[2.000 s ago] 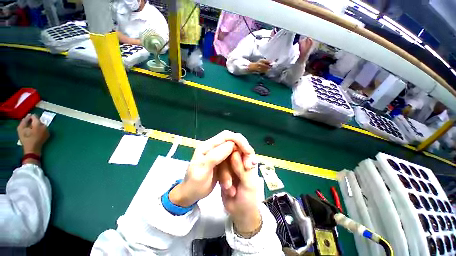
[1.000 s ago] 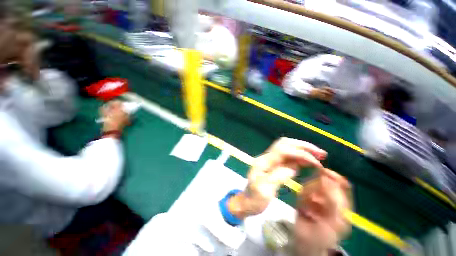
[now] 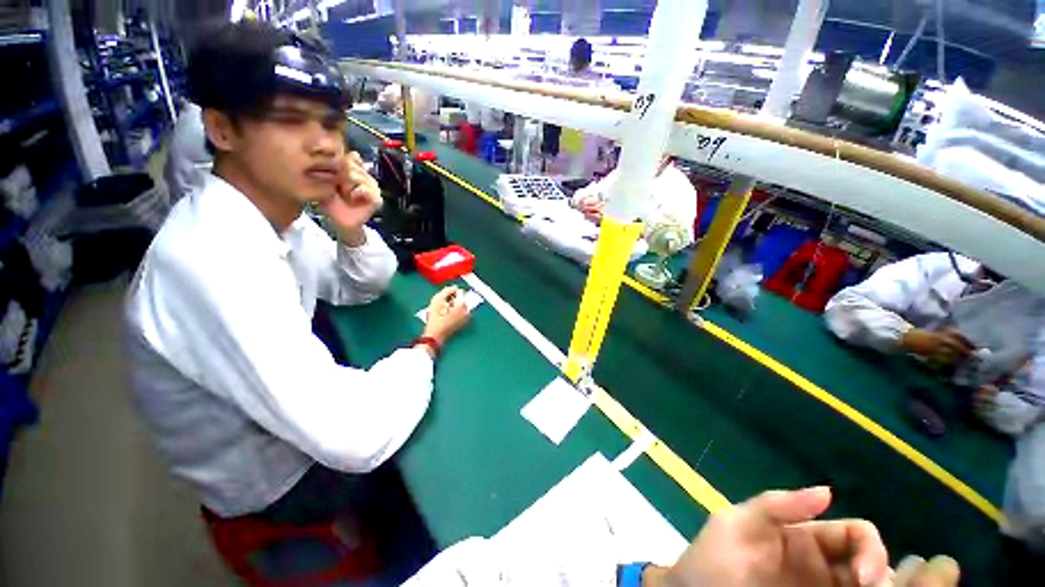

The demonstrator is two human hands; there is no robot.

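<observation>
My left hand [image 3: 779,548], with a blue wristband, is at the bottom right, cut off by the lower edge. Its fingers are loosely curled and apart, and I see nothing in it. Fingertips of my right hand [image 3: 930,573] show just to its right; the rest of that hand is out of the picture. The white work mat [image 3: 590,516] lies on the green bench left of my left hand, partly covered by my white sleeve. A white paper slip [image 3: 557,411] lies beyond the mat.
A person in white [image 3: 246,333] sits at my left, one hand at the face, the other on the bench. A red bin [image 3: 445,266] stands beyond that hand. A yellow-taped post [image 3: 603,300] rises at the bench edge. Workers and a small fan [image 3: 662,252] are across.
The view has swung left and up, bringing the neighbour fully in. My hands, clasped two seconds ago and then parted, have shifted to the bottom right. The soldering tools have left the picture.
</observation>
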